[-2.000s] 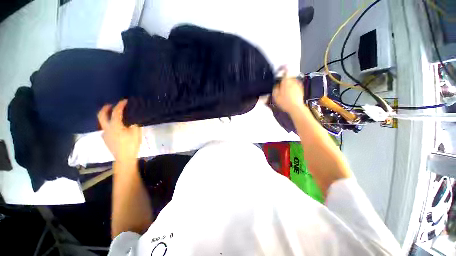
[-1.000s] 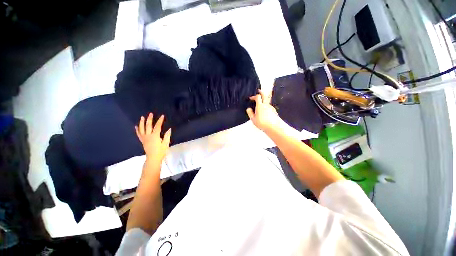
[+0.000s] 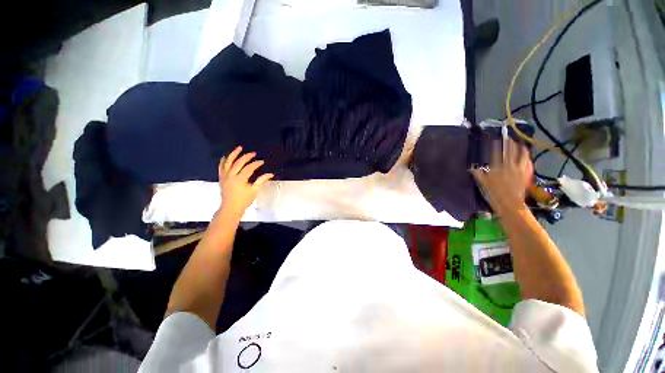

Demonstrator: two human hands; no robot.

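Note:
A dark garment with thin pale pinstripes (image 3: 350,116) lies wrinkled over the right part of the navy padded board (image 3: 149,131). My left hand (image 3: 242,182) rests with spread fingers on the near edge of the garment; I cannot tell if it pinches the cloth. My right hand (image 3: 508,178) is over the parked steam iron (image 3: 543,195) at the right end of the table. It covers most of the iron and is blurred, so its hold on the handle is not clear.
A dark pad (image 3: 441,164) lies left of the iron. A crumpled dark heap (image 3: 95,189) hangs at the board's left end. Yellowish and black lines run up from the iron. Below the table edge are a green container (image 3: 474,248) and a red patch (image 3: 429,248). White cloth (image 3: 321,200) lies under the board.
My right hand has left the garment's right end and moved right onto the iron. My left hand stays at the garment's near edge. The garment now lies spread with its upper folds opened outward.

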